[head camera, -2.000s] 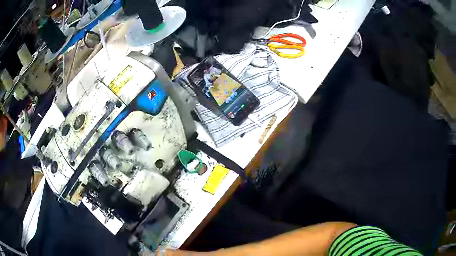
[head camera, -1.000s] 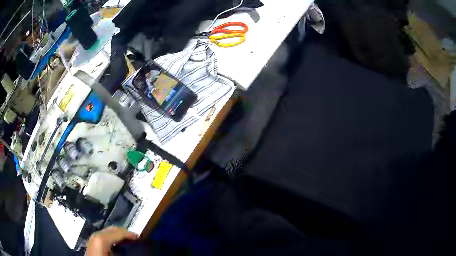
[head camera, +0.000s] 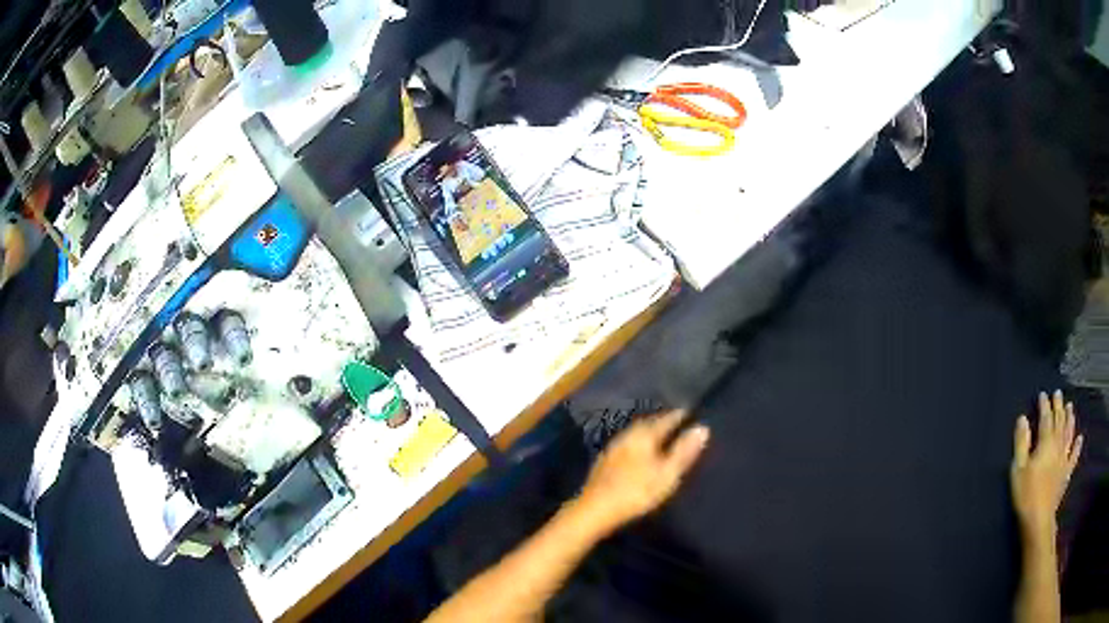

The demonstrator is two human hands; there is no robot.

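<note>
Large black fabric (head camera: pixel 851 402) lies in front of me, to the right of the table edge. My left hand (head camera: pixel 645 465) is at its left edge, with the fingers curled and the cloth edge pinched between thumb and fingers. My right hand (head camera: pixel 1046 460) lies at the fabric's far right side, palm down, fingers spread, holding nothing. The white, oil-stained overlock machine (head camera: pixel 292 323) stands at the left; no hand touches it.
The table's wooden edge (head camera: pixel 487 456) runs diagonally beside my left hand. On the table are a phone (head camera: pixel 487 225) on striped cloth (head camera: pixel 602 262), scissors (head camera: pixel 691 119), a green holder (head camera: pixel 371 389), a yellow piece (head camera: pixel 423 444) and a dark strip (head camera: pixel 448 392) hanging over the edge. Thread cones stand behind the machine.
The view has shifted. One second ago a single hand was at the table's lower edge near the machine; now both hands are at the black fabric on the right.
</note>
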